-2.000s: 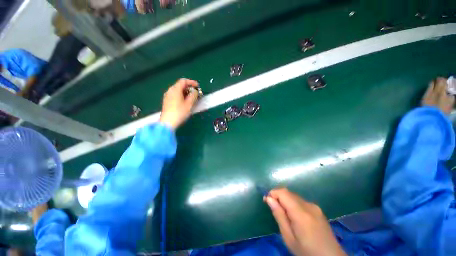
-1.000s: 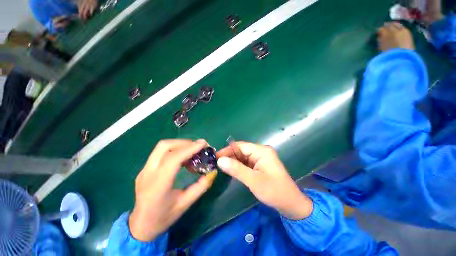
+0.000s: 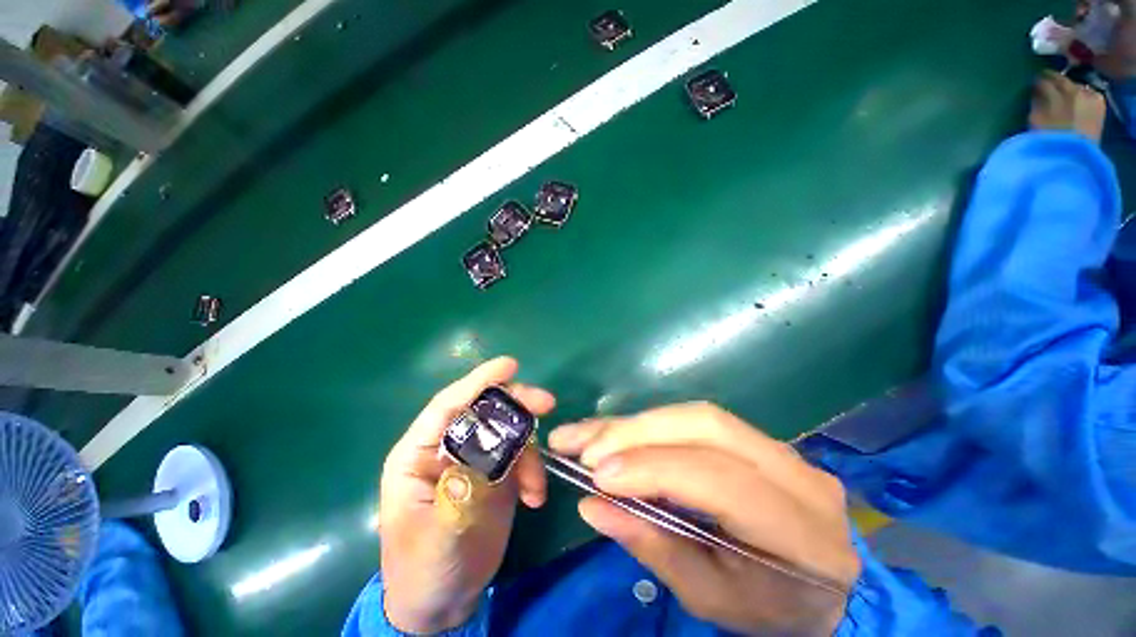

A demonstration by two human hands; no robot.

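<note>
My left hand (image 3: 442,535) holds an unfinished watch unit (image 3: 491,433), its open side facing up, dark inside with silvery patches and a shiny rim. A yellow-tan finger cot (image 3: 461,500) covers the left thumb beside the case. My right hand (image 3: 723,504) holds silver tweezers (image 3: 673,516), their tips pointing left close to the case's right edge; contact cannot be told. Three more watch units (image 3: 510,223) lie clustered on the glossy green worktop (image 3: 785,249), beyond my hands.
A white rail (image 3: 411,238) separates the worktop from the green belt (image 3: 411,106), which carries spaced units (image 3: 339,205). Another unit (image 3: 710,92) lies near the rail. A desk fan (image 3: 44,523) with a white base (image 3: 193,504) is at left. A neighbour's blue sleeve (image 3: 1028,324) is at right.
The left hand has turned so the watch unit's open side faces the camera. The right hand has moved right, with the tweezers now plainly in view. Two seconds ago the left hand reached to the rail.
</note>
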